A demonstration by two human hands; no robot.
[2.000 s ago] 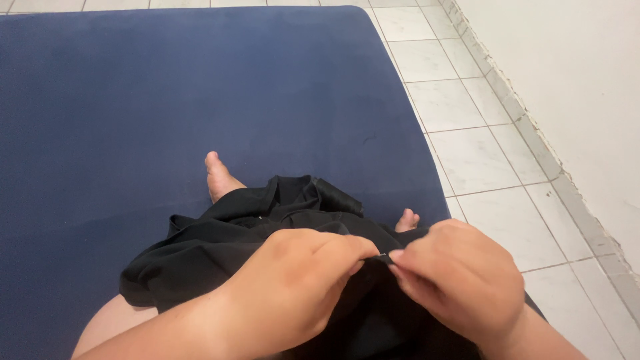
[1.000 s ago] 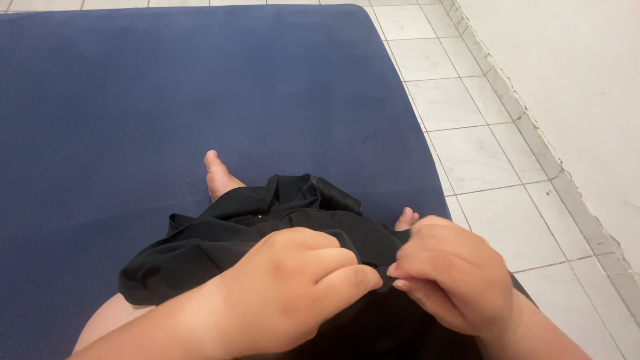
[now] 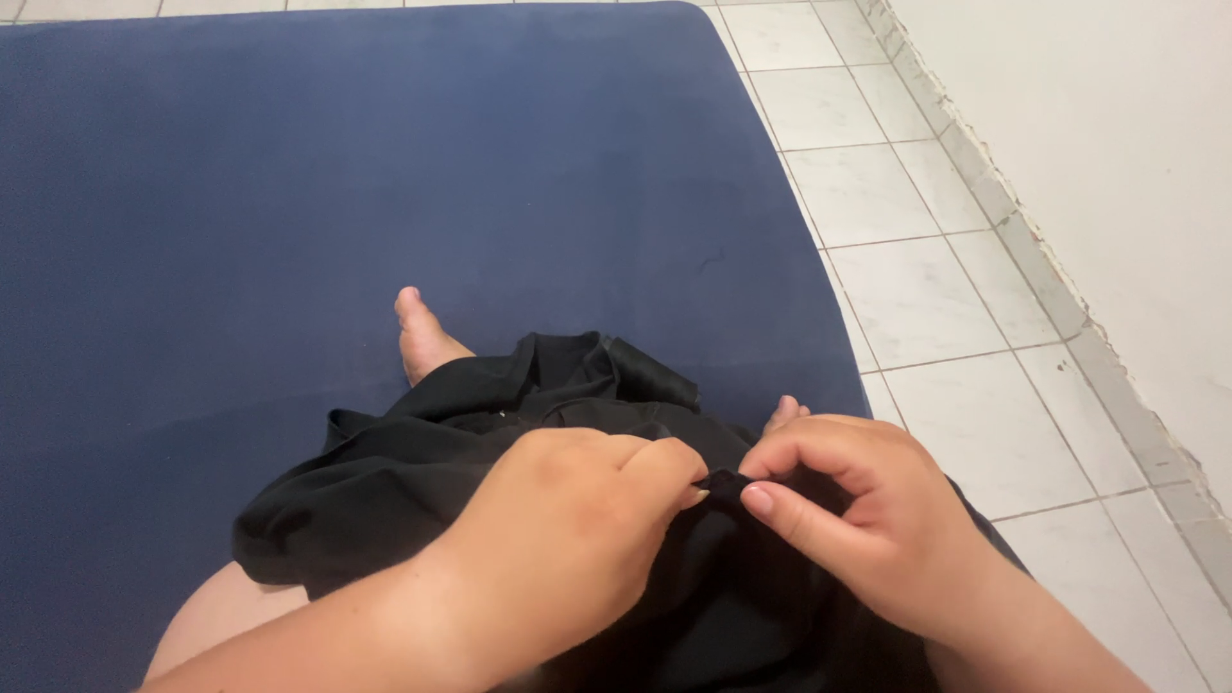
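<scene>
Black fabric, bunched in folds, lies across my lap and legs. My left hand pinches an edge of it between thumb and fingers, a little right of the middle of the view. Just to its right, my right hand has its thumb and forefinger at the same raised edge, pinching the fabric there. A small gap parts the two hands' fingertips, with a short ridge of fabric between them. What lies beneath the cloth is hidden.
I sit on a blue-covered mattress. One bare foot shows beyond the fabric, and toes of the other show near my right hand. White floor tiles and a pale wall lie to the right.
The fingers of both hands have shifted along the fabric edge. My right hand's thumb and forefinger are spread wider behind their tips than one second ago. The legs and mattress look unchanged.
</scene>
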